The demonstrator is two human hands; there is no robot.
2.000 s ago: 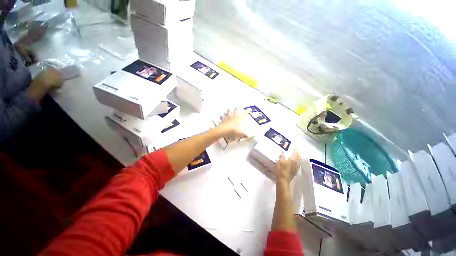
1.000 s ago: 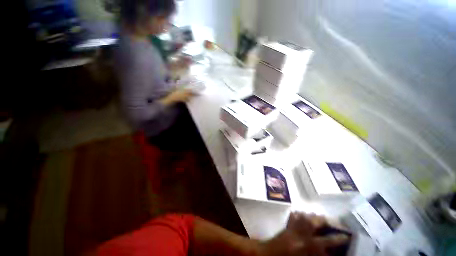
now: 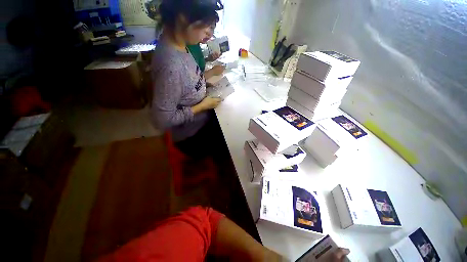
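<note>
My left hand [image 3: 340,254] is mostly cut off by the bottom edge. Its forearm, in a red sleeve, enters from below, and fingertips show at the right edge of a white retail box [image 3: 318,250]. That box is tilted and also cut off. My right hand is out of the picture. A white box with a dark picture panel [image 3: 279,204] lies flat to the left. Another box [image 3: 353,210] lies behind, and a third [image 3: 404,250] lies at the lower right, cut off by the edge.
Boxes lie piled farther back [image 3: 271,128], beside a tall stack [image 3: 312,87] near the plastic-covered wall. A person in a greyish top [image 3: 176,92] stands along the white table [image 3: 238,115], holding a pale item. Another person is partly hidden behind. Yellow tape [image 3: 391,142] runs along the wall.
The view has swung left, bringing the neighbouring people into the picture. The teal basket and right-hand box rows have left view. My right hand is gone from view; my left is lower.
</note>
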